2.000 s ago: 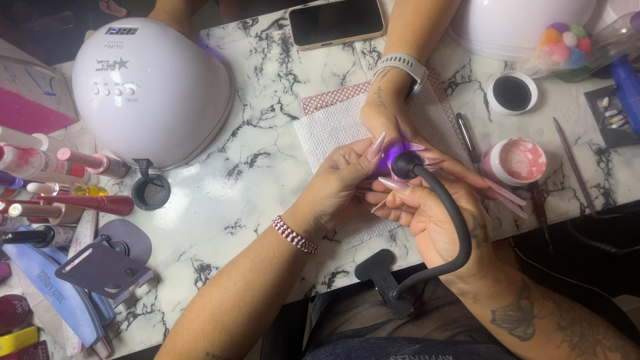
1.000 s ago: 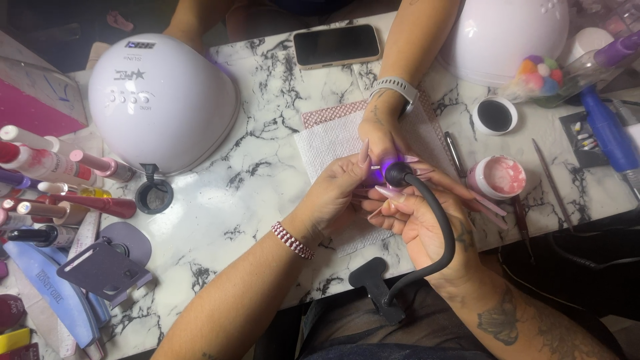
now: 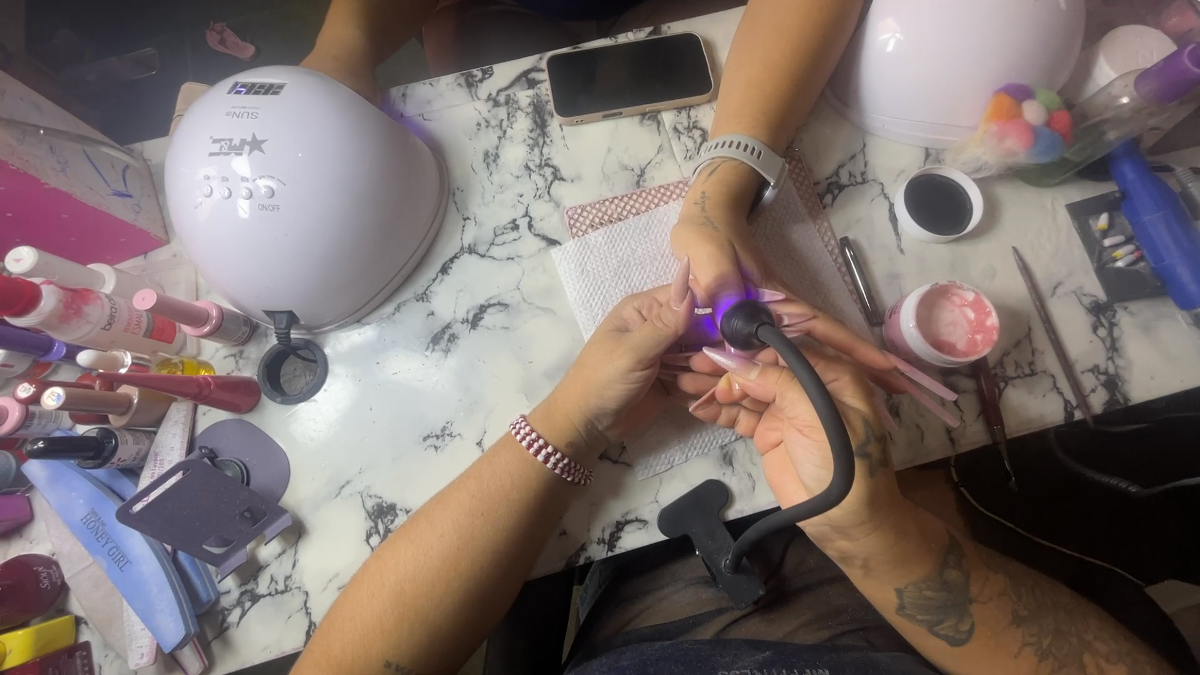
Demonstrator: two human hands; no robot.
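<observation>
My left hand (image 3: 633, 352) reaches in from the lower left, its thumb and fingers at the thumb area of another person's hand (image 3: 717, 239). Opposite it, my right hand (image 3: 797, 422) has its fingers bent under that hand; what its fingertips pinch cannot be made out. Between them, the round head of a gooseneck lamp (image 3: 745, 325) casts violet light on the person's nails and covers part of the contact. The lamp's clip (image 3: 712, 539) is at the near table edge. Long pale pink nails extend to the right. A white paper towel (image 3: 619, 272) lies beneath the hands.
A white nail lamp (image 3: 300, 197) stands left, another (image 3: 956, 66) back right. Around the hands are a smartphone (image 3: 630, 77), an open pink jar (image 3: 947, 323), its lid (image 3: 938, 203), a metal pen-like tool (image 3: 859, 279) and a thin brush (image 3: 1050, 333). Polish bottles and blue nail files (image 3: 117, 544) crowd the left.
Both my hands stay around the person's hand, under the violet light. The view has shifted slightly; nothing has plainly been taken up or let go.
</observation>
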